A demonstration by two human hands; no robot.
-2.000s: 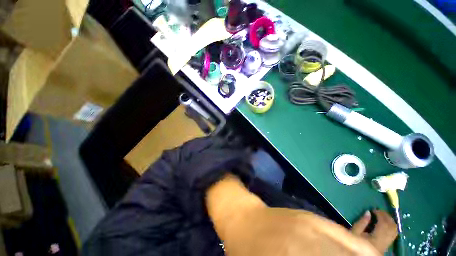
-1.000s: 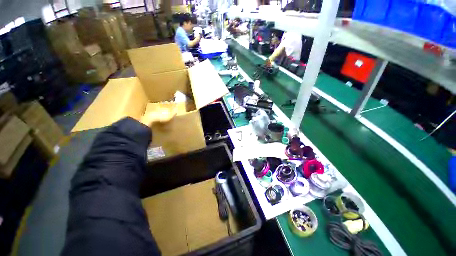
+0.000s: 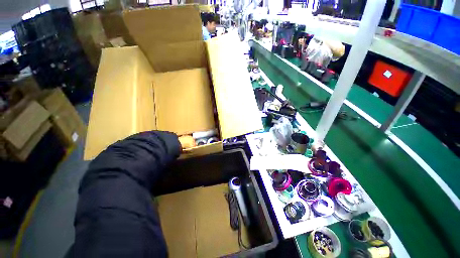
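Note:
My left hand (image 3: 187,141) shows only in part at the dark sleeve's end, inside the open cardboard box (image 3: 182,98) near its front wall. Silver-white round parts (image 3: 205,135) lie right beside it; whether my fingers grip one is hidden. My right hand is out of the picture. In front of the box stands a black crate (image 3: 267,221) with a cardboard sheet (image 3: 202,216) inside. A silver dryer (image 3: 238,197) with a dark cord lies at the crate's right side.
A white tray (image 3: 258,177) of magenta, purple and clear rings stands on the green bench, with a screw tub (image 3: 324,243) nearer me. A white post (image 3: 350,70) rises beside the green conveyor (image 3: 373,166). A blue bin (image 3: 428,26) is at upper right. A person is behind the box.
My view has swung from the bench to the crate and box. Over the last second my left arm has moved right and the hand now shows at the box's front. The bench dryer has left view.

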